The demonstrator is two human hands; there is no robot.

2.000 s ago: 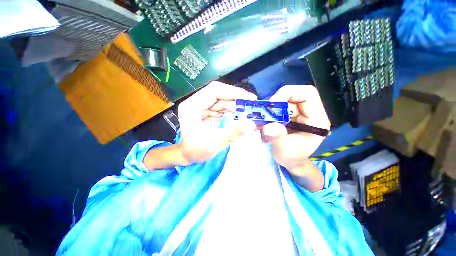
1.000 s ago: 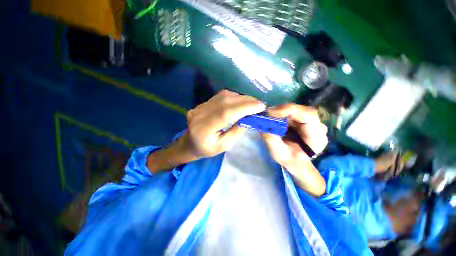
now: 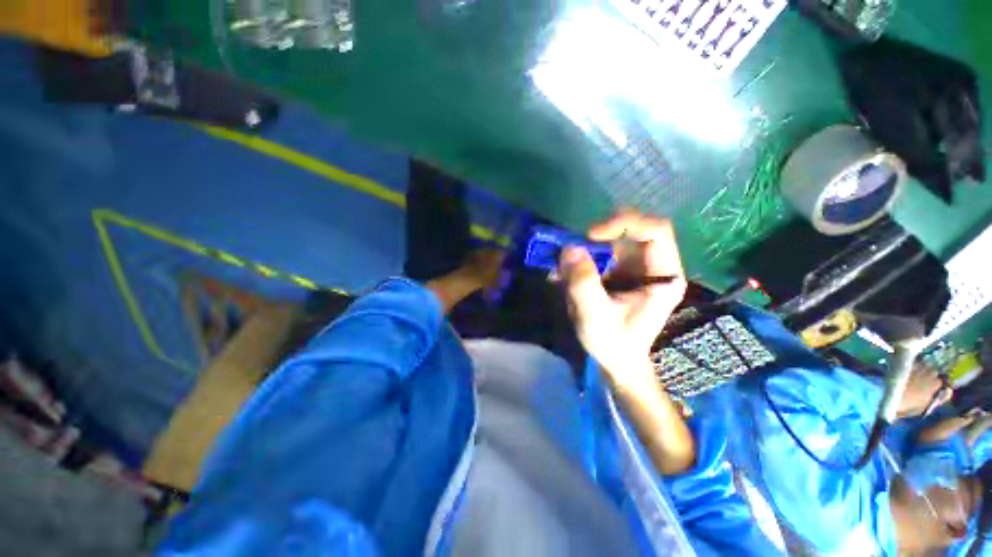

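Observation:
A small bright blue case (image 3: 553,249) is held in the fingertips of my right hand (image 3: 631,288), just beyond the bench edge, with my thumb on its near face. My left hand (image 3: 473,276) is lower and left of the case, dark, blurred and mostly hidden beyond the sleeve cuff; whether it holds anything is unclear.
The green mat (image 3: 490,98) bears glaring clear film (image 3: 620,87), a white sticker sheet (image 3: 713,24), thin green wires (image 3: 751,185), a tape roll (image 3: 843,180) and a black bag (image 3: 914,103). A co-worker in a blue smock (image 3: 827,435) is at right.
My left hand has come away from the blue case and dropped into shadow. My right hand still holds the case. The view has swung right, bringing the tape roll and co-worker closer.

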